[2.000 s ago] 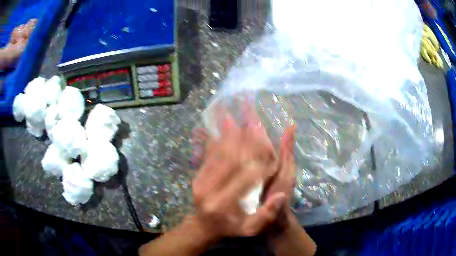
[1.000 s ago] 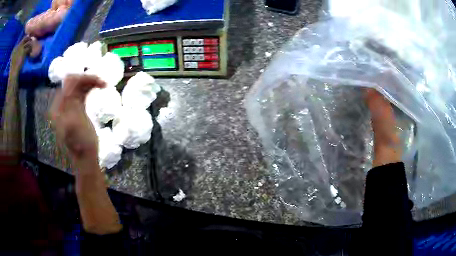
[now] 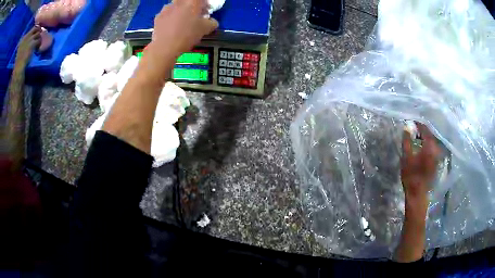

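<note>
My left hand (image 3: pixel 182 27) is over the blue scale pan (image 3: pixel 244 16), against a white lump (image 3: pixel 215 5) at the top edge. The hand partly hides the lump, so its grip is unclear. My right hand (image 3: pixel 420 157) is inside the open mouth of the clear plastic bag (image 3: pixel 325 163), seen through the film, with a small white bit (image 3: pixel 411 129) between its fingertips. White material (image 3: pixel 429 27) lies further back in the bag. Several white lumps (image 3: pixel 87 68) are piled left of and in front of the scale, partly behind my left forearm.
The scale's green displays (image 3: pixel 190 75) are lit. A black phone (image 3: pixel 326 13) lies behind the bench area between scale and bag. Another person's hand (image 3: pixel 30 46) is at a blue tray (image 3: pixel 81 38) with pink pieces (image 3: pixel 58 12). White crumbs (image 3: pixel 203 220) lie near the front edge.
My hands have parted from around white material. My left hand has moved from the piled lumps to the lump on the scale. My right hand remains in the bag, now showing a white bit.
</note>
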